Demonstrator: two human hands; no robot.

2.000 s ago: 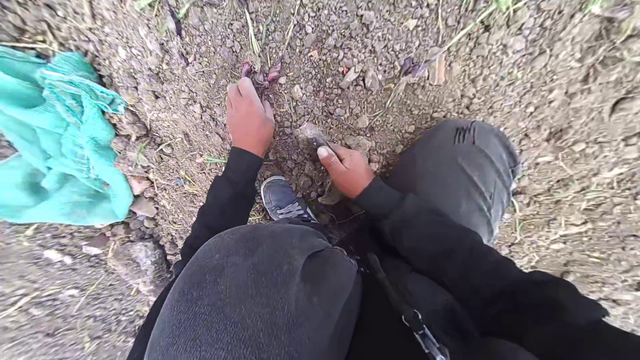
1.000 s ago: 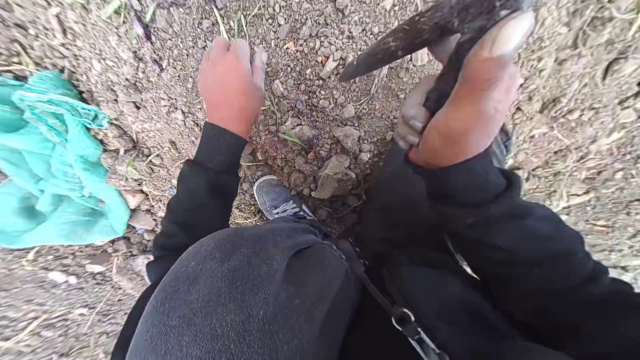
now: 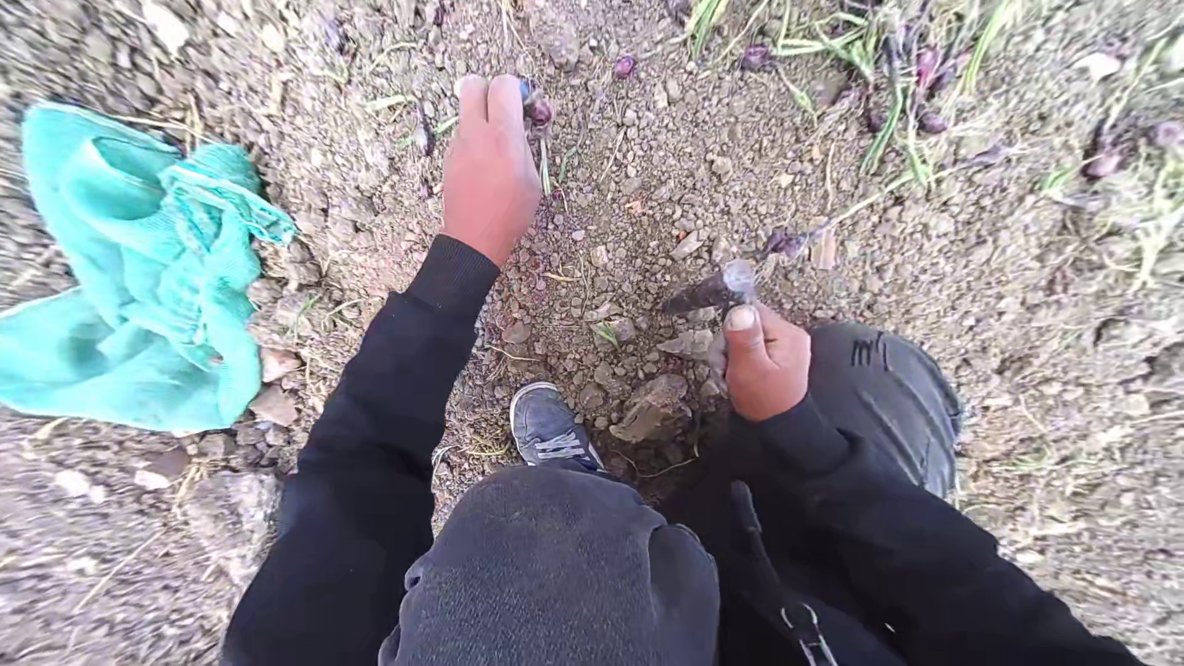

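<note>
My left hand [image 3: 490,166] reaches down to the stony soil at upper centre, its fingers against a small purple onion bulb [image 3: 538,111] with thin green leaves below it. Whether the fingers grip the bulb is hard to tell. My right hand [image 3: 768,361] is closed round the handle of a small digging tool with a dark metal head [image 3: 708,291], held low over the ground beside my bent knee. The handle is mostly hidden by the hand.
A turquoise mesh sack [image 3: 185,287] lies crumpled at the left. More purple onions [image 3: 930,120] with green leaves lie at the upper right, and a single bulb [image 3: 624,67] near the top. A large stone [image 3: 652,407] sits beside my shoe [image 3: 553,430].
The tool in my right hand was raised near the view a second ago and is now low over the soil. My left hand now has an onion bulb at its fingers.
</note>
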